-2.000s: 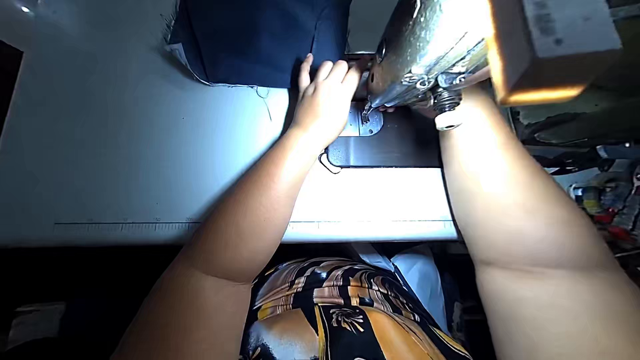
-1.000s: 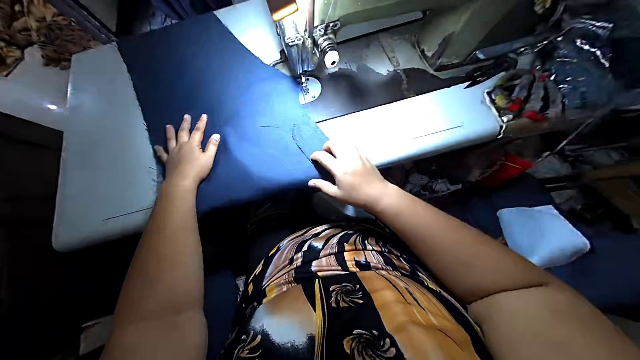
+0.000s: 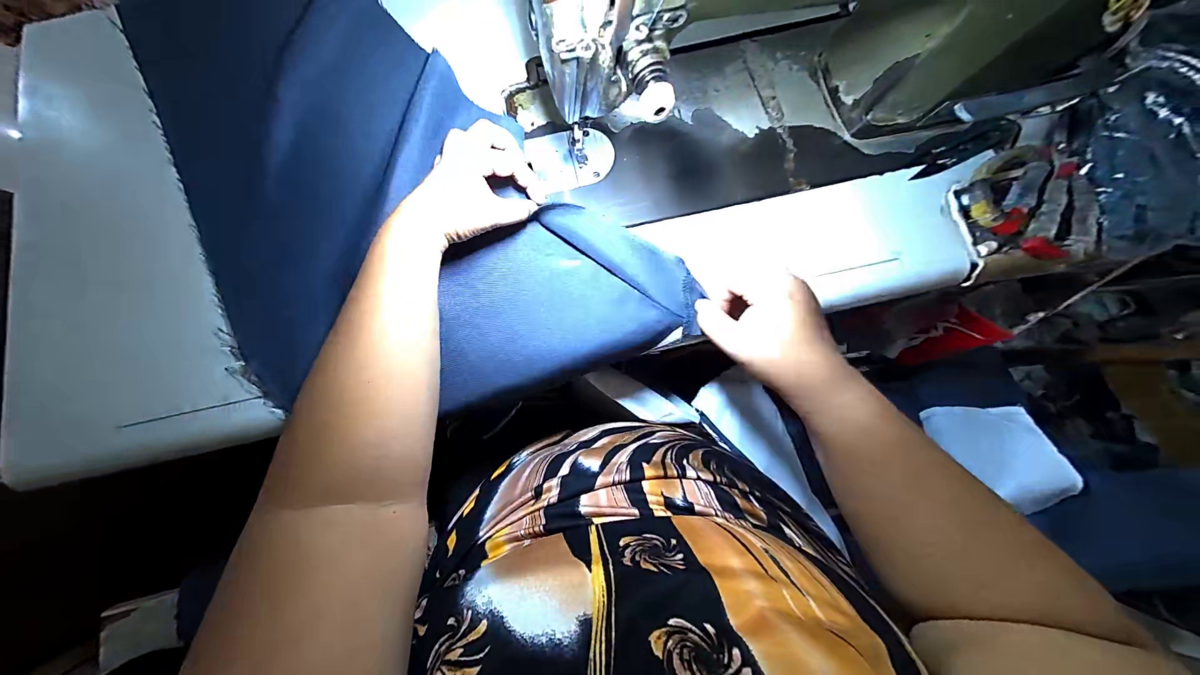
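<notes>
A large piece of navy blue fabric [image 3: 525, 319] lies over the white sewing table [image 3: 103, 281] and hangs over its front edge, its left side frayed. My left hand [image 3: 478, 183] pinches a fold of it just left of the sewing machine's needle plate [image 3: 572, 159]. At the fabric's right corner, my right hand [image 3: 773, 323] has thumb and finger closed on the edge. The fabric between the hands is folded over in a slanting crease. Above the plate stand the presser foot [image 3: 578, 139] and needle bar of the sewing machine [image 3: 600, 47].
Worn dark metal of the machine bed [image 3: 722, 155] extends right of the needle plate. Black scissors or snips [image 3: 966, 145] lie at the back right. Beyond the table's right end are a bundle of coloured items [image 3: 1022, 206], a red cloth [image 3: 956, 333] and a folded light blue cloth [image 3: 1003, 455].
My left hand has gone from lying flat on the fabric to pinching it beside the needle plate. The fabric's right part is now folded and lifted, and my right hand is at its corner.
</notes>
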